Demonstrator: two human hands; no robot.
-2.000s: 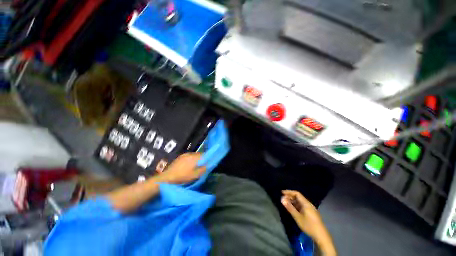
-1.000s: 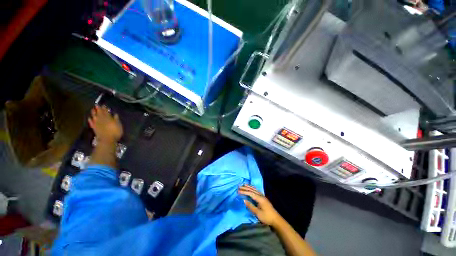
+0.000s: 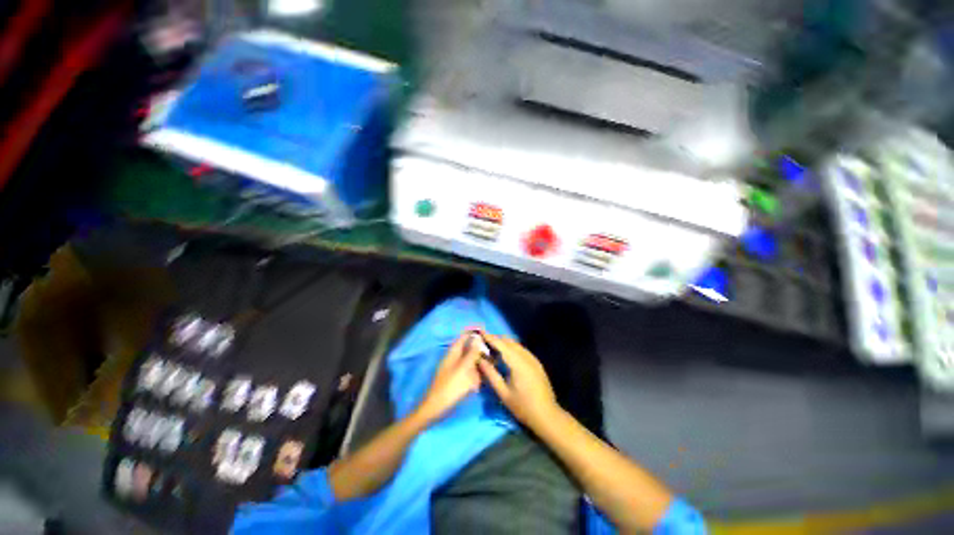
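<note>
My left hand (image 3: pixel 453 378) and my right hand (image 3: pixel 523 385) meet over my lap, fingertips together. Between them is a small watch piece (image 3: pixel 480 343), pale on one side and dark on the other; it is blurred and mostly hidden by the fingers. The black left tray (image 3: pixel 298 332) lies low to my left, with several small pale back covers (image 3: pixel 296 399) in rows.
The silver-white press (image 3: pixel 565 188) stands ahead, with green buttons and a red stop button (image 3: pixel 540 241). The blue box (image 3: pixel 277 115) is left of it. A dark tray (image 3: pixel 779 282) with blue-lit screens and white trays (image 3: pixel 868 261) are at right. A brown bag (image 3: pixel 68 334) is far left.
My left hand has come back from the far side of the left tray to my lap. My right hand has moved up to meet it, and a small piece now shows between them. The view has shifted.
</note>
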